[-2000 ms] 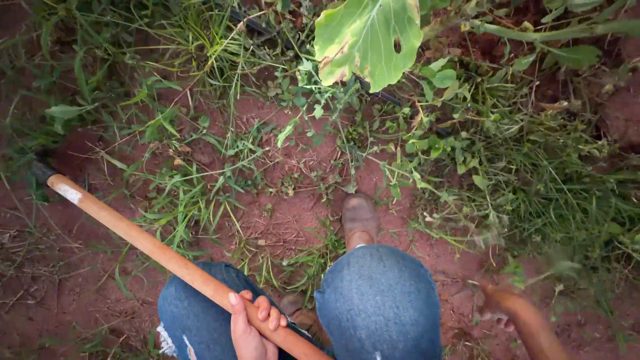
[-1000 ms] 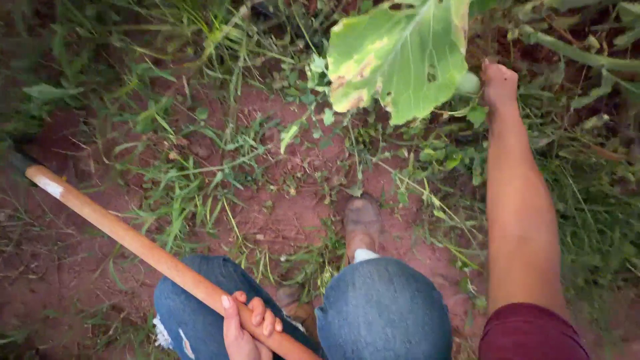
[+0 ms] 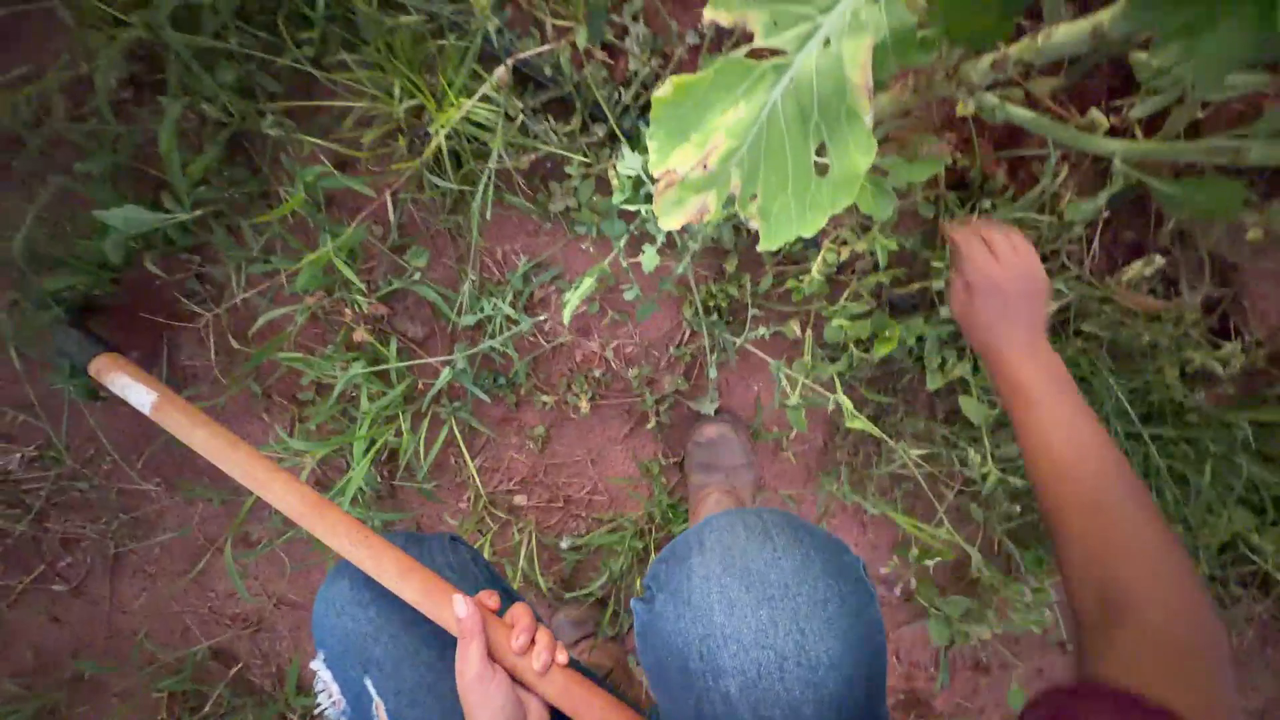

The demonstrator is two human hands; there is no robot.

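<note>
A long wooden tool handle (image 3: 330, 520) with a white patch near its dark far end slants across the lower left, over my jeans. My left hand (image 3: 498, 650) is closed around it at the bottom of the view. At the right, my right hand (image 3: 1000, 285) reaches among low weeds, just below a thick plant stem; it is blurred, its fingers are curled, and whether they pinch a weed cannot be told. Left of that hand hangs a large green leaf (image 3: 775, 135) with yellowed, brown patches and a hole.
Reddish soil (image 3: 590, 450) lies between patches of grass (image 3: 400, 330) and weeds. My brown shoe (image 3: 720, 460) stands in front of my bent knee (image 3: 760, 610). A thick green stem (image 3: 1130, 145) runs across the upper right.
My right hand, low at the right two seconds ago, went up beside the leaf to the weeds and is now slightly lower than one second ago. My left hand has stayed on the handle.
</note>
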